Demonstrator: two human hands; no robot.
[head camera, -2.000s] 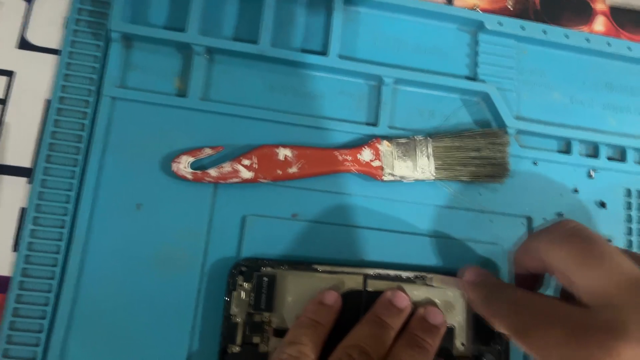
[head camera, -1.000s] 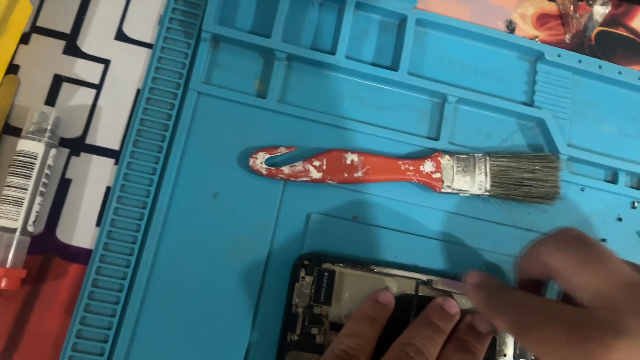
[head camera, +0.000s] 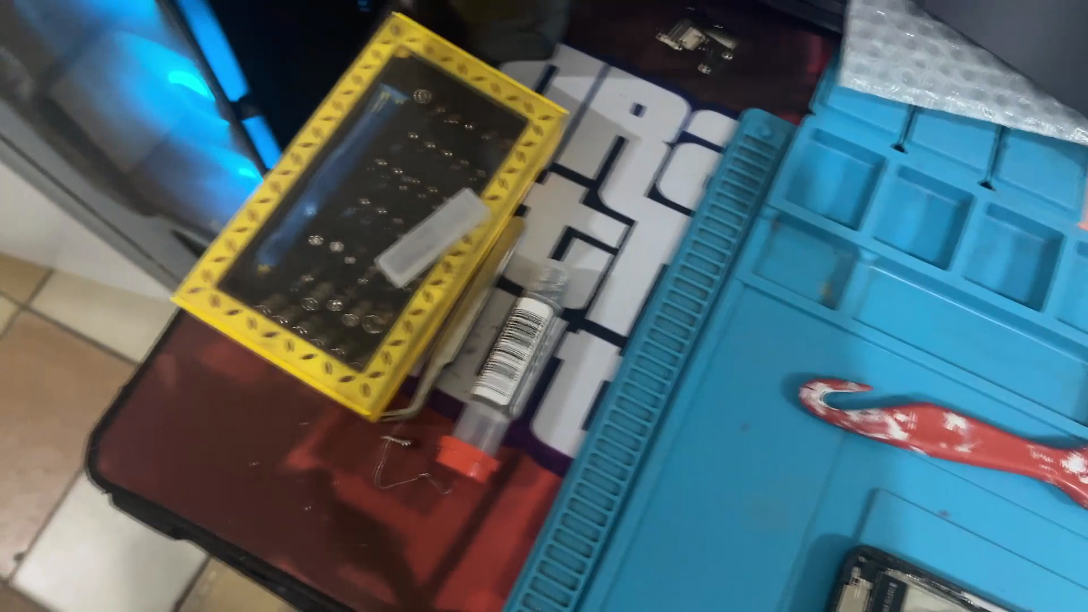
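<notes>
Neither of my hands is in the head view now. At the bottom right, the corner of an opened phone (head camera: 884, 586) lies on a blue silicone repair mat (head camera: 722, 476); the rest of it is out of frame. Above the phone lies the red, paint-spotted handle of a brush (head camera: 943, 433), its bristles cut off by the right edge. Left of the mat rests a clear tube with a red cap and a barcode label (head camera: 514, 348). Beside it stands a yellow-framed box with a dark see-through lid (head camera: 374, 212), and a small translucent plastic piece (head camera: 433, 238) lies on that lid.
Small metal parts (head camera: 697, 38) lie on the dark red tabletop at the top. Bubble wrap (head camera: 960, 68) covers the mat's upper right compartments. A thin wire (head camera: 408, 476) lies near the red cap. The table's rounded corner (head camera: 106, 459) is at the lower left, above a tiled floor.
The view has swung far to the left, bringing the yellow-framed box into sight. Both hands, earlier at the opened phone, are out of view.
</notes>
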